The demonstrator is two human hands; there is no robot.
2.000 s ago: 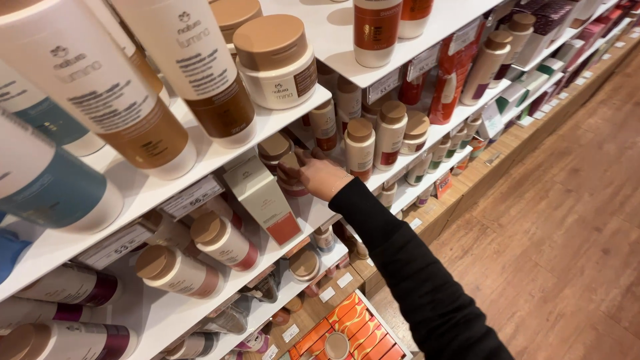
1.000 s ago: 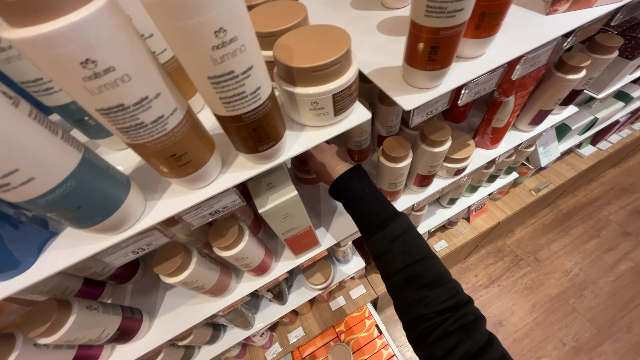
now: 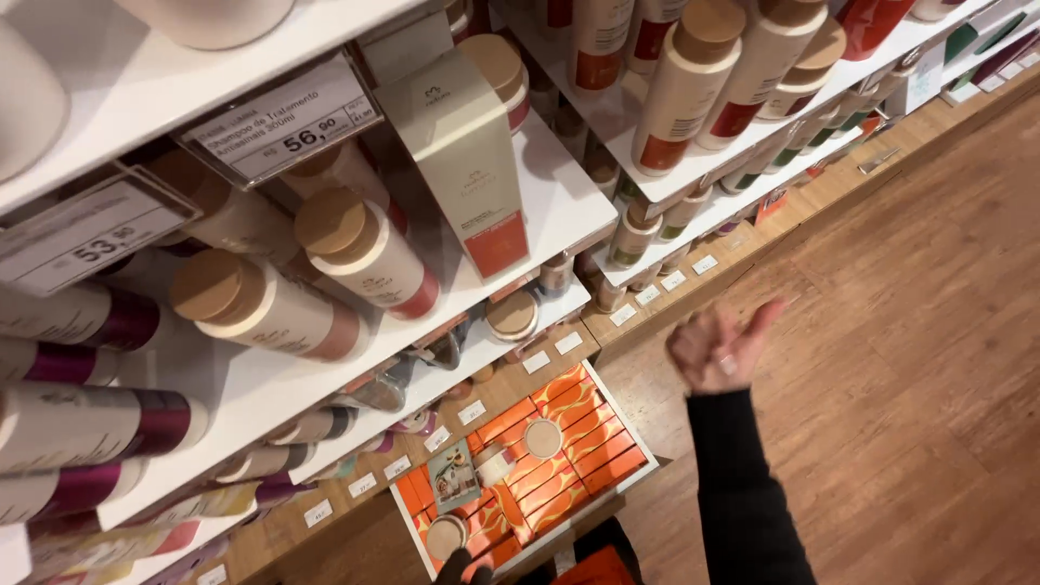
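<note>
My right hand (image 3: 723, 349), in a black sleeve, is over the wood floor to the right of the shelves. Its thumb points out to the right, the other fingers are loosely curled, and it holds nothing. Left of it, on the middle shelf, stands a tall pale carton (image 3: 463, 162) with an orange-red base, beside a brown-lidded jar (image 3: 500, 73). Brown-capped bottles (image 3: 370, 252) stand further left. Below is a drawer (image 3: 646, 479) of orange patterned boxes (image 3: 569, 439), with a round brown-lidded container (image 3: 543, 439) on them. My left hand is not in view.
White shelves (image 3: 569, 195) with bottles run along the left and upper right. Price tags (image 3: 280, 122) hang from a shelf edge; small tags line the wooden ledge (image 3: 496, 390). Wood flooring (image 3: 910, 366) lies at right. Dark shapes (image 3: 463, 569) at the bottom edge are unclear.
My right hand was reaching between the shelves beside the tall carton; now it is out over the floor, empty. The view has moved closer to the middle shelf and drawer.
</note>
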